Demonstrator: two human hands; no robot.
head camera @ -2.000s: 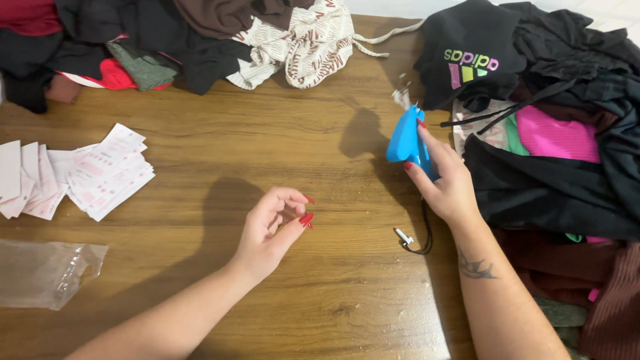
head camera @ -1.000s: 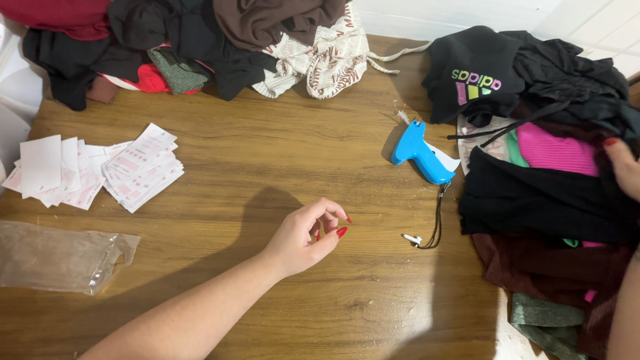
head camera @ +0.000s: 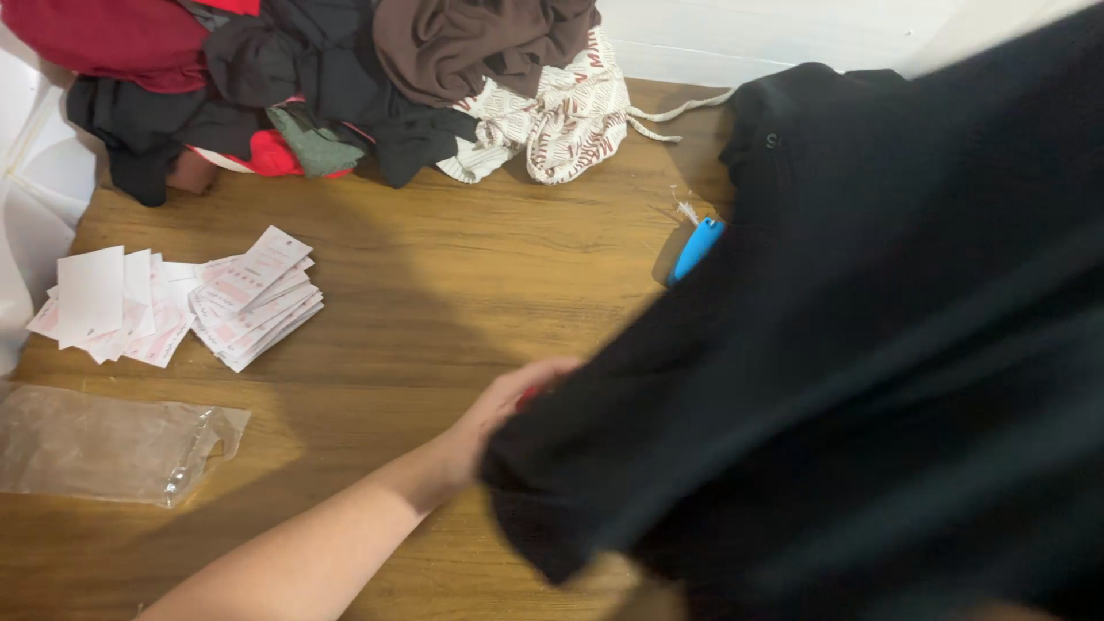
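Observation:
A large black garment (head camera: 776,345), blurred by motion, spreads across the right half of the view. My left hand (head camera: 509,410) is at its left edge, with the fingertips partly behind the cloth; whether they grip it cannot be told. The garment hides my right hand, apart from perhaps a bit of skin at the bottom right edge. Just past the cloth, the end of a blue tagging gun (head camera: 697,250) shows on the wooden table, with white plastic fasteners (head camera: 687,212) by its tip.
Printed paper tags (head camera: 259,297) lie fanned out at the left, above a clear plastic bag (head camera: 103,444). Heaped clothes (head camera: 319,78) line the back of the table, with a patterned cream garment (head camera: 578,121) and its cord at their right end. A white wall stands behind.
The right hand put down the tagging gun and went to the clothes at the right. A black garment now hangs over that side, covering most of the gun, and my left hand meets its edge.

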